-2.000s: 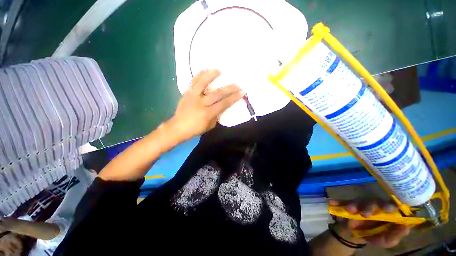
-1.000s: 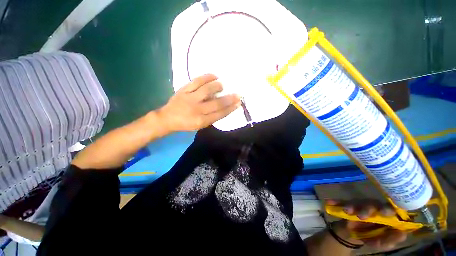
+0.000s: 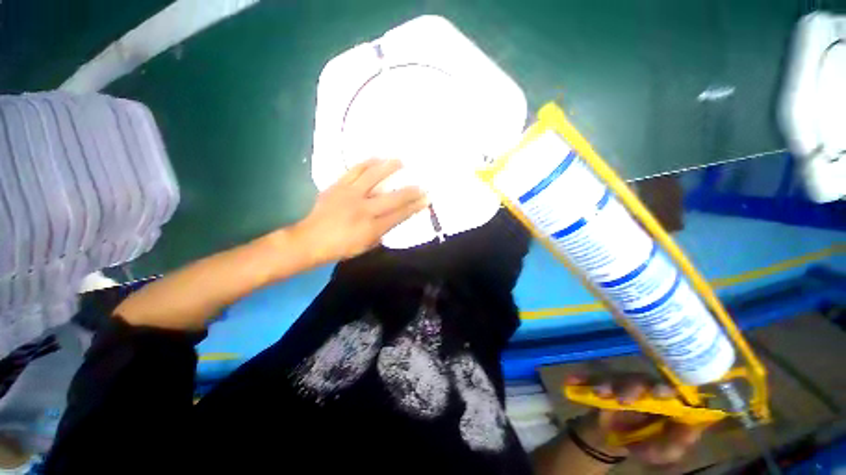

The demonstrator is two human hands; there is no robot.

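Note:
The white plastic housing (image 3: pixel 422 111) lies on the green bench near its front edge, its centre glaring white, with a thin dark red wire curving round it. My left hand (image 3: pixel 357 211) rests on the housing's lower left part, fingers apart; glare hides whether the fingers pinch anything. My right hand (image 3: pixel 640 422) is at the lower right, closed round the handle of the yellow caulking gun (image 3: pixel 638 206). The gun holds a white sealant cartridge with blue bands (image 3: pixel 617 260) and slants up to the housing's right edge. The nozzle is lost in the glare.
Ribbed stacked housings (image 3: pixel 79 186) stand at the left of the green bench (image 3: pixel 250 111). A neighbouring housing (image 3: pixel 821 107) lies at the far right edge. A small pale scrap (image 3: pixel 715 94) is on the bench. Blue rack bars and a brown cardboard box (image 3: pixel 788 371) are below.
The view has shifted, and the housing and gun now sit lower and further left in it. A neighbouring housing has come into view at the right. My right hand still grips the gun.

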